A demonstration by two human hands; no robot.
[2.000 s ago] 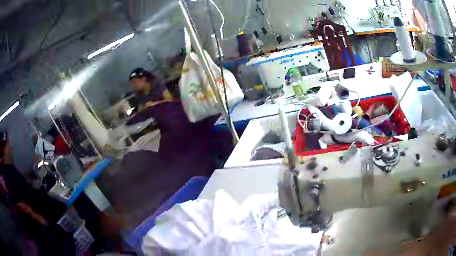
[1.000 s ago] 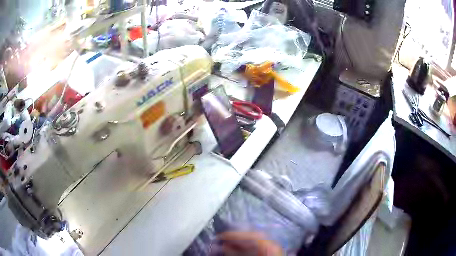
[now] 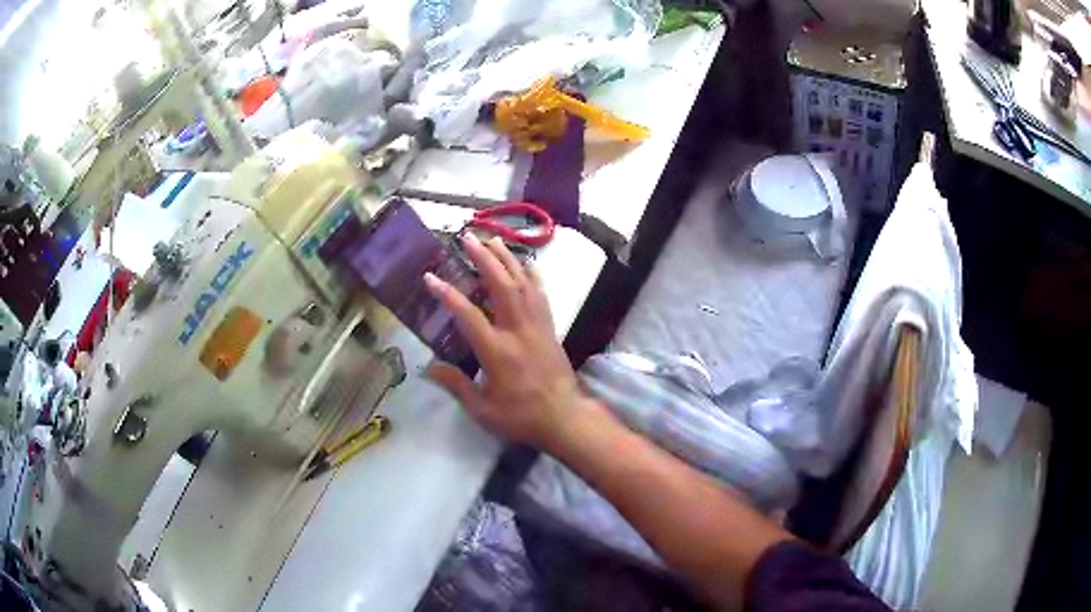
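Observation:
A smartphone with a lit, purplish screen leans at the right end of the cream sewing machine. My right hand is over the phone's lower right part, fingers spread. Its fingertips are at or just above the screen; I cannot tell if they touch. Red-handled scissors lie just behind the phone, partly hidden. A yellow-and-black cutter lies on the table in front of the machine. My left hand is out of the picture.
Behind are an orange-yellow item and translucent plastic bags. To the right are a white round object on a pale surface, a chair back with white cloth, and another table with dark scissors.
The view has turned further right, from the machine's needle end to the phone. My right hand, blurred at the lower edge before, has moved up to the phone with its fingers spread.

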